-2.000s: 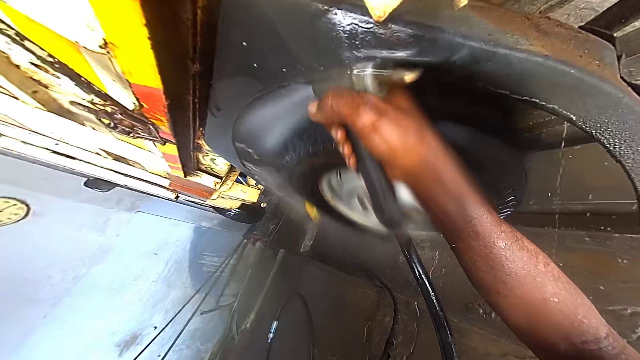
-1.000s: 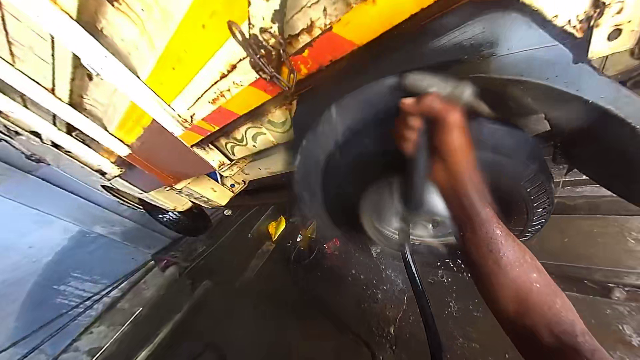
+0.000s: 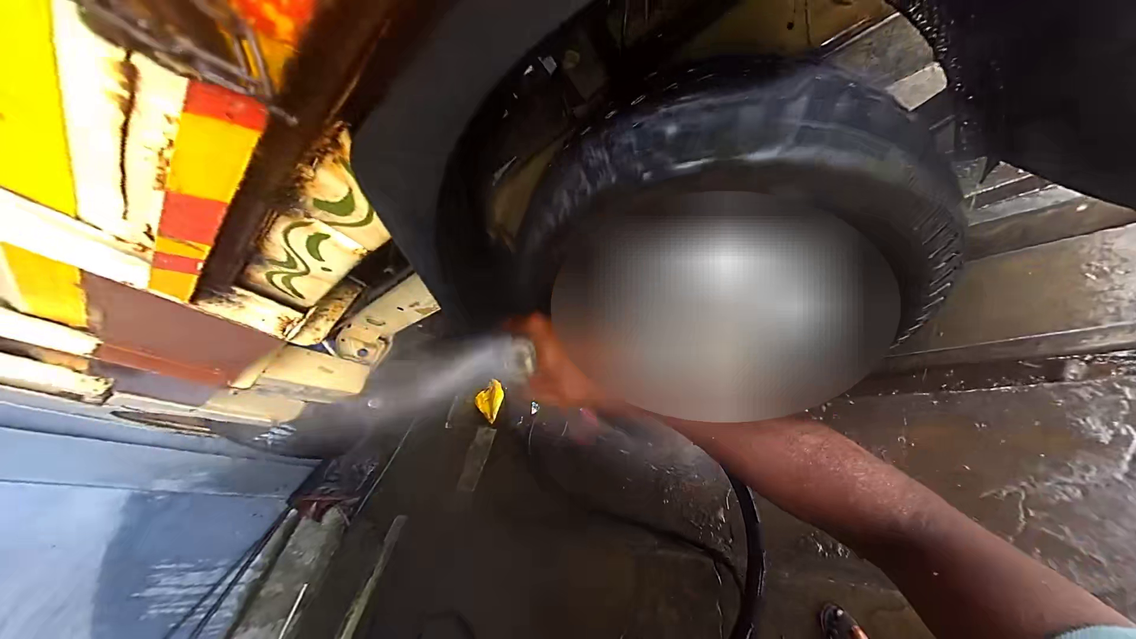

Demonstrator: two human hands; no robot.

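Note:
My right hand (image 3: pixel 568 368), blurred, reaches in from the lower right and is closed on a hose nozzle (image 3: pixel 522 355). A stream of water (image 3: pixel 426 368) leaves the nozzle toward the left. The black hose (image 3: pixel 753 550) hangs below my forearm and runs down to the wet ground. Just above and right of the hand is a vehicle's wheel, its black tyre (image 3: pixel 737 133) wet on the tread and its pale centre (image 3: pixel 728 302) blurred out. A dark fender (image 3: pixel 408 160) curves around the tyre's left side. My left hand is out of view.
Painted, rusty vehicle bodywork (image 3: pixel 204 169) fills the upper left. A yellow leaf (image 3: pixel 489 401) lies on the dark wet floor (image 3: pixel 550 550). Cables (image 3: pixel 222 581) run along the lower left beside a pale blue surface (image 3: pixel 53 550). Part of a foot (image 3: pixel 839 621) shows at the bottom right.
My right hand has moved with the nozzle from over the upper tyre to the wheel's lower left. The spray now points left. The view has shifted strongly.

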